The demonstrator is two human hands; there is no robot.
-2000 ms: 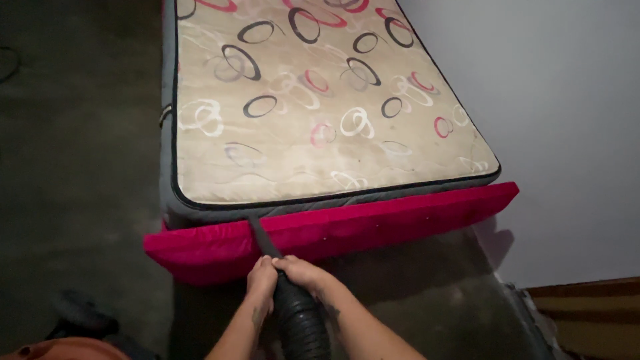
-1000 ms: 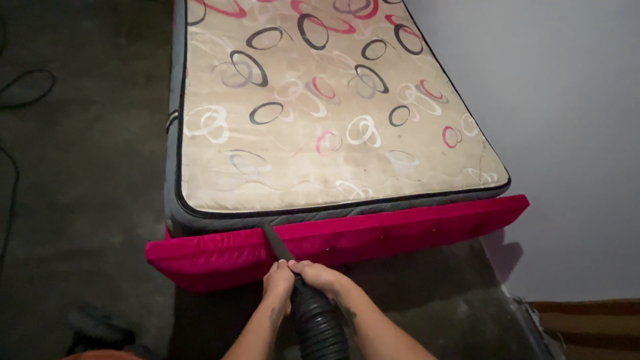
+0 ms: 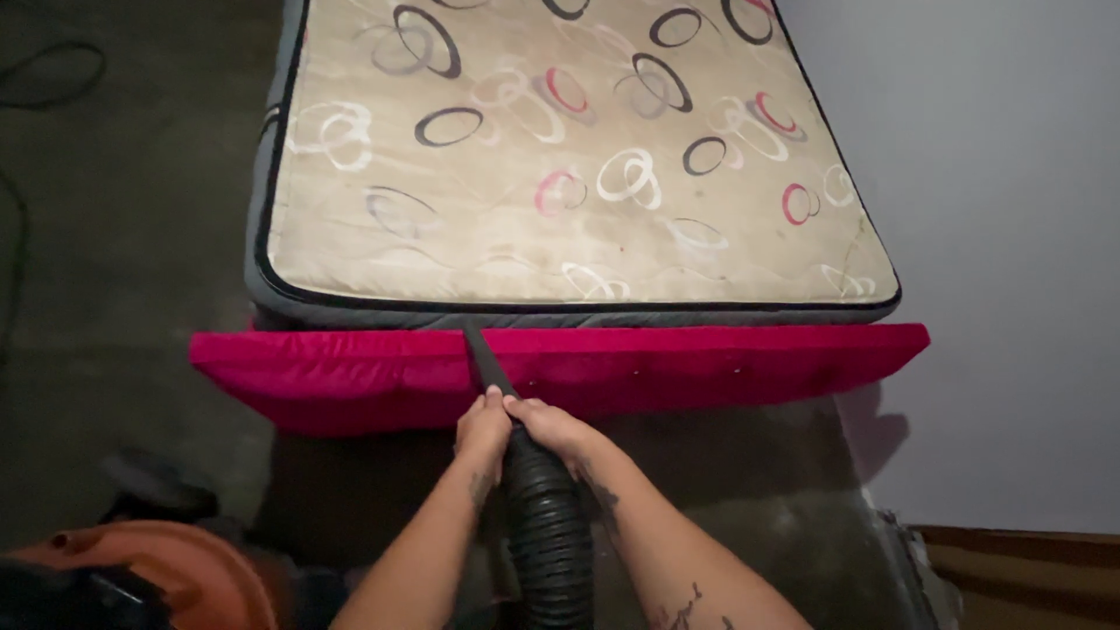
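Note:
Both hands grip a dark crevice nozzle (image 3: 490, 363) where it meets a ribbed black vacuum hose (image 3: 549, 525). My left hand (image 3: 484, 427) wraps it from the left, and my right hand (image 3: 551, 427) from the right, the two touching at the thumbs. The nozzle lies across the pink upholstered bed panel (image 3: 612, 359), and its tip reaches the grey side of the mattress (image 3: 560, 254). That mattress has a beige top with ring patterns and black piping. Whether the tip touches the fabric cannot be told.
An orange and black machine (image 3: 166, 569), likely the vacuum's body, stands at the lower left. A dark cable (image 3: 52, 74) loops on the floor at the upper left. The pale wall (image 3: 980, 262) runs close along the right, with a brown striped item (image 3: 1024, 569) at its foot.
The nozzle tip has shifted right along the panel's top edge between the first two frames. Both hands keep their hold. The view now sits nearer, with more of the orange machine showing.

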